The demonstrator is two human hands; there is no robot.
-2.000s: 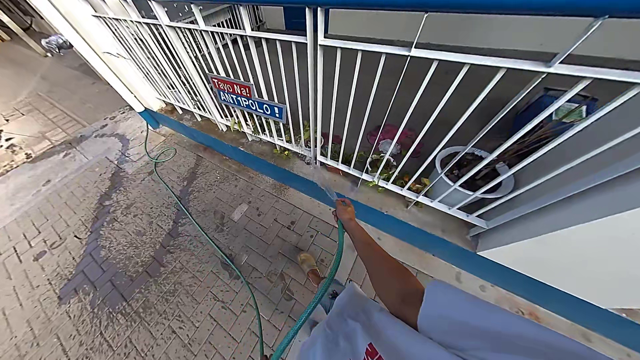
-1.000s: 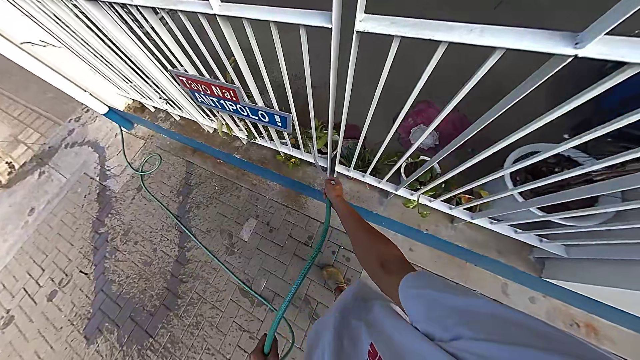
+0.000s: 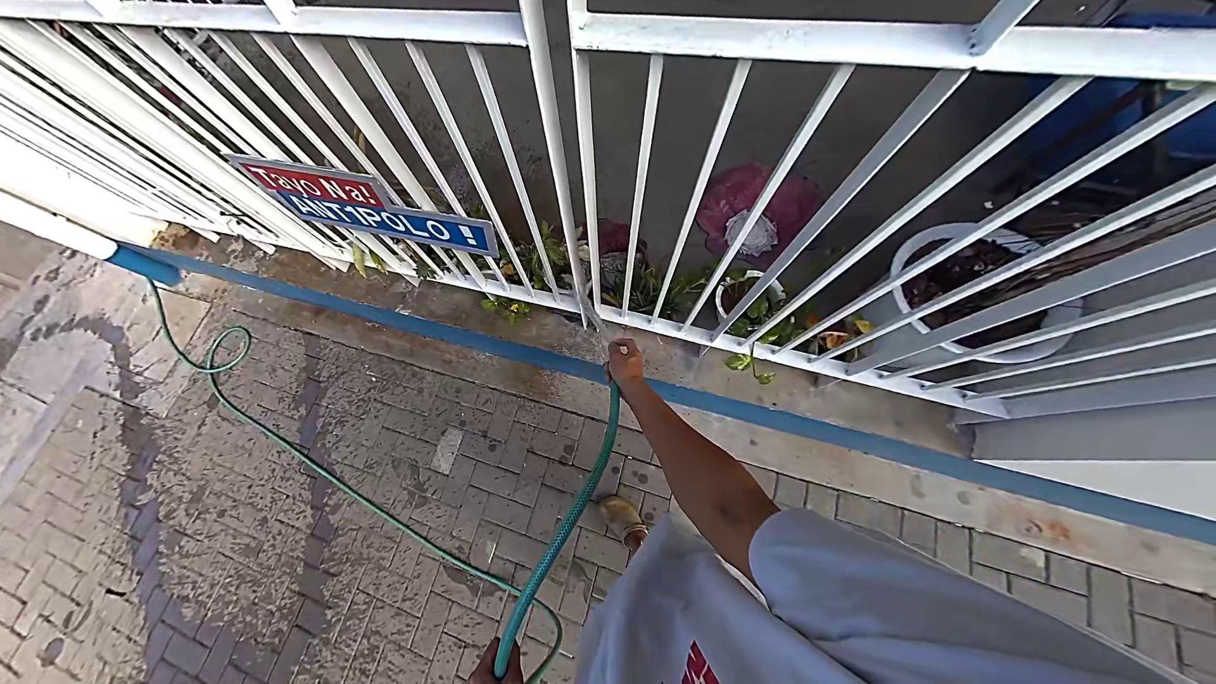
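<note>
My right hand (image 3: 624,361) is closed around the end of a green garden hose (image 3: 575,513), close to the bottom rail of a white metal fence (image 3: 798,47). A thin stream of water (image 3: 591,315) leaves the hose end toward the bars. At the bottom edge of the view, my left hand (image 3: 496,663) grips a lower part of the same hose. Behind the bars are leafy potted plants (image 3: 646,285), a pink wrapped bundle (image 3: 755,209) and a large white pot (image 3: 988,290) holding dark soil.
A red and blue sign (image 3: 366,207) with writing hangs on the fence. Below the fence runs a low concrete ledge with a blue painted edge (image 3: 456,332). The hose lies in a loop across wet brick paving (image 3: 380,456). One foot in a tan shoe (image 3: 622,518) shows beside my arm.
My left hand, not visible two seconds ago, now shows at the bottom on the hose. My right hand still holds the hose end. The view has moved nearer the fence.
</note>
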